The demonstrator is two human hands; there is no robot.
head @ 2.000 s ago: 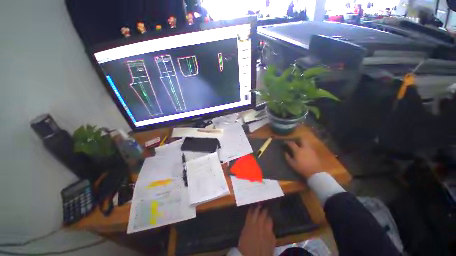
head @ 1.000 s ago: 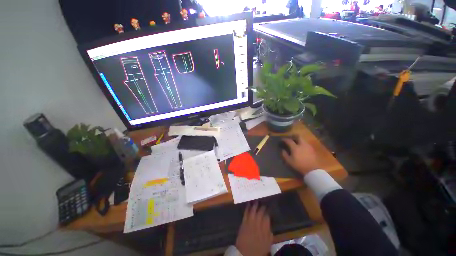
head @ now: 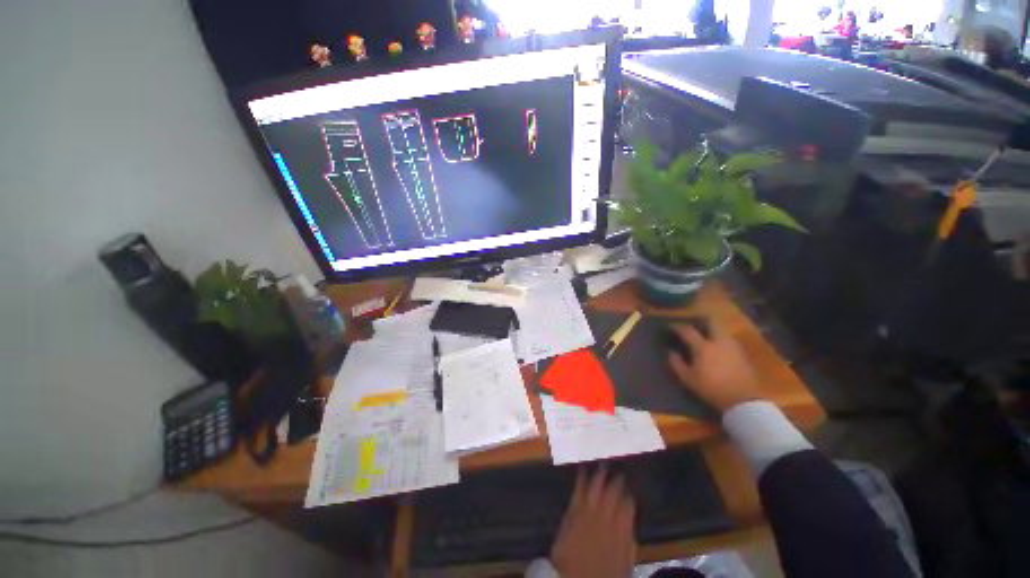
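My right hand [head: 714, 364] rests over a small dark mouse [head: 682, 336] on the dark grey mat [head: 646, 373]. My left hand [head: 599, 525] lies on the near edge of the long black keyboard [head: 508, 510] on the pull-out tray, fingers stretched forward, holding nothing. The monitor [head: 452, 181] shows two long trouser pattern outlines, a smaller panel and a narrow strip on black. A red-orange fan-shaped piece [head: 578, 379] lies on the mat's left edge and a white sheet.
A highlighted printed sheet [head: 384, 435], handwritten notes [head: 486, 395], a smartphone [head: 474, 320] and a slim pale yellow tool [head: 622, 334] lie on the desk. A calculator [head: 198, 431] is far left. A potted plant [head: 678, 280] stands behind the mat.
The whole view has shifted, so the desk and monitor sit further right in the picture. Both hands keep their places on the mouse and keyboard. The outlines on screen look much the same.
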